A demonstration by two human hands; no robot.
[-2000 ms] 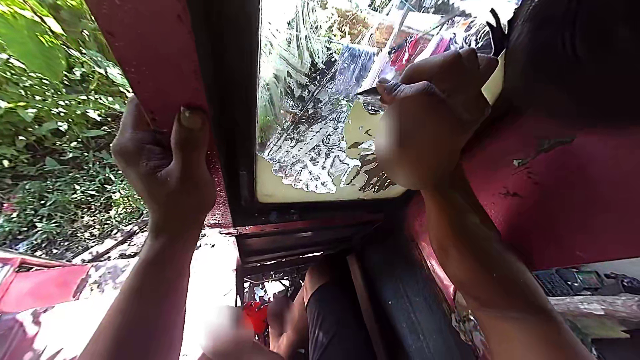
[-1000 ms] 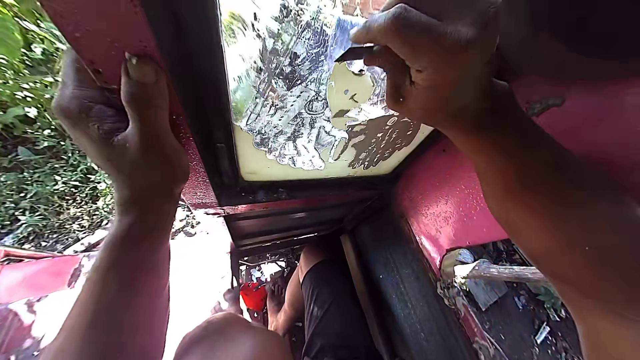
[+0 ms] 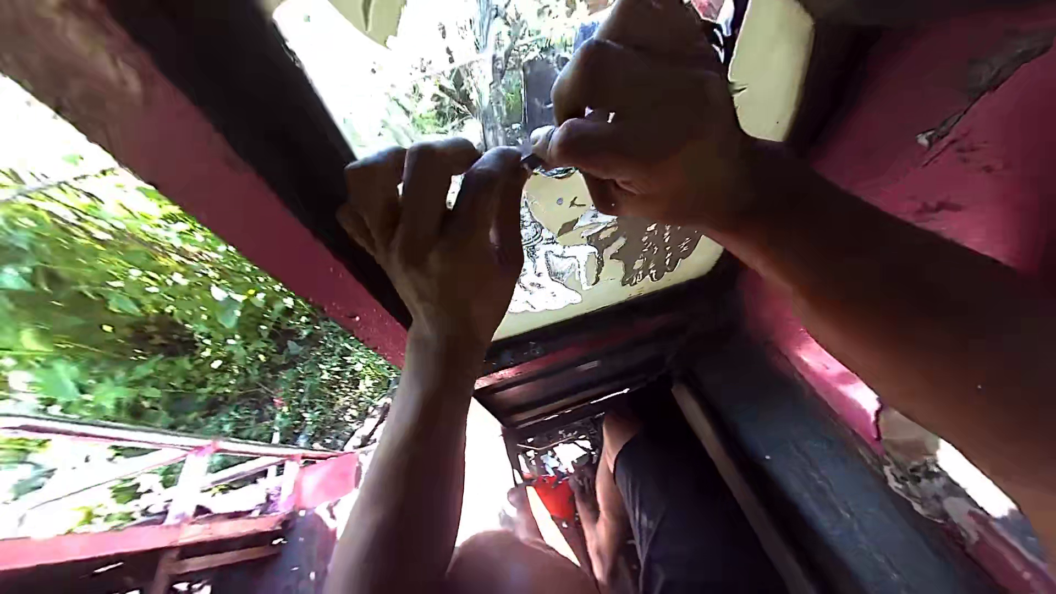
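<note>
My right hand (image 3: 652, 115) is raised in front of a glass window pane (image 3: 701, 252), its fingers closed on a small dark blade-like tool (image 3: 532, 161). The tool's tip lies beside the fingertips of my left hand (image 3: 454, 223). Bent fingers of the left hand are spread near the glass; whether they touch the tool or the pane cannot be told. Patches of a pale yellowish film or coating, with ragged edges, remain on the lower part of the pane. The palms are hidden.
A black frame (image 3: 594, 326) borders the pane, with a red post (image 3: 272, 256) at left and a chipped red panel (image 3: 949, 190) at right. Below are my legs in dark shorts (image 3: 685, 495) and a red container (image 3: 554, 497). Green plants grow outside at left.
My left hand has let go of the red post and moved right to the glass, beside the tool. My right hand keeps the tool. The view has shifted.
</note>
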